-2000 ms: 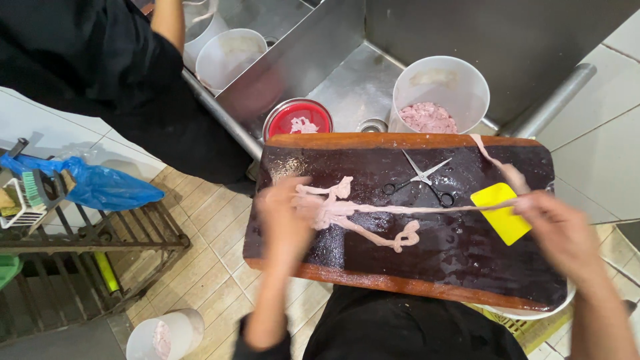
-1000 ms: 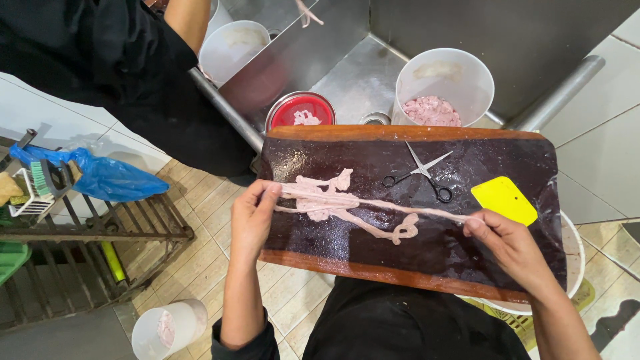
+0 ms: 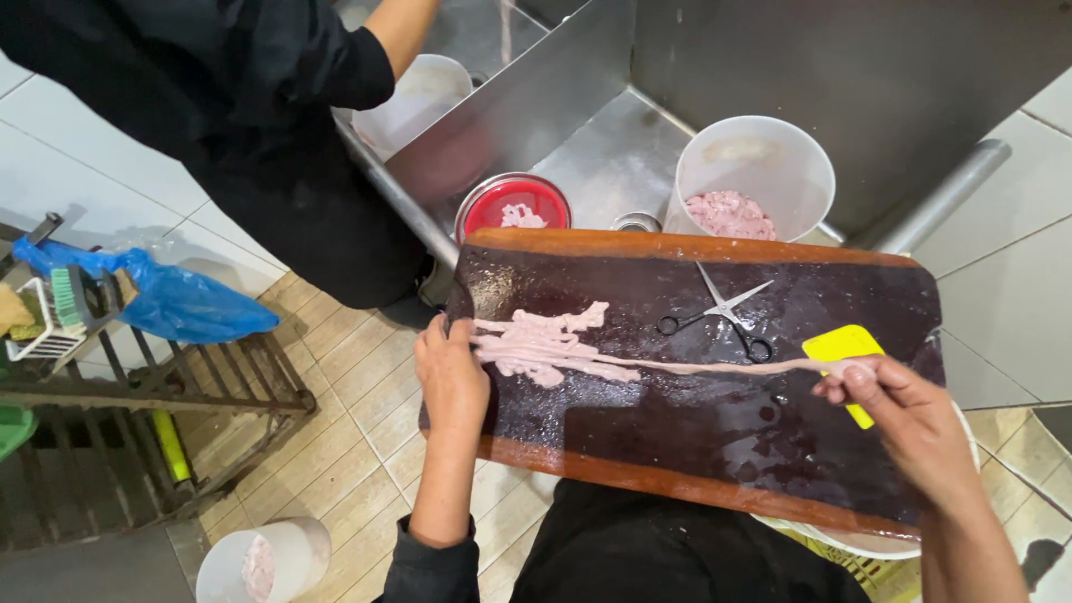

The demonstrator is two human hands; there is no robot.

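A dark wooden board with orange-brown edges [image 3: 636, 444] lies before me. On its left part rests a bunch of pale pink, casing-like strands [image 3: 544, 347]. My left hand [image 3: 452, 368] grips their left end at the board's left edge; its fingertips are partly hidden. One strand [image 3: 720, 368] stretches right to my right hand [image 3: 888, 402], pinched between thumb and fingers. Scissors with black handles [image 3: 722, 310] lie with blades apart above that strand. A yellow plastic scraper [image 3: 842, 342] lies partly under my right hand.
Behind the board a steel sink [image 3: 603, 159] holds a white bucket of pink pieces [image 3: 754, 167] and a red-lined round container [image 3: 513, 205]. A person in black [image 3: 276, 126] stands at the left. A metal rack [image 3: 151, 398] and a white tub [image 3: 276, 553] are lower left.
My left hand has moved left to the board's edge. The strands on the board now lie bunched nearly parallel. My right hand has moved right with its strand, partly over the yellow scraper.
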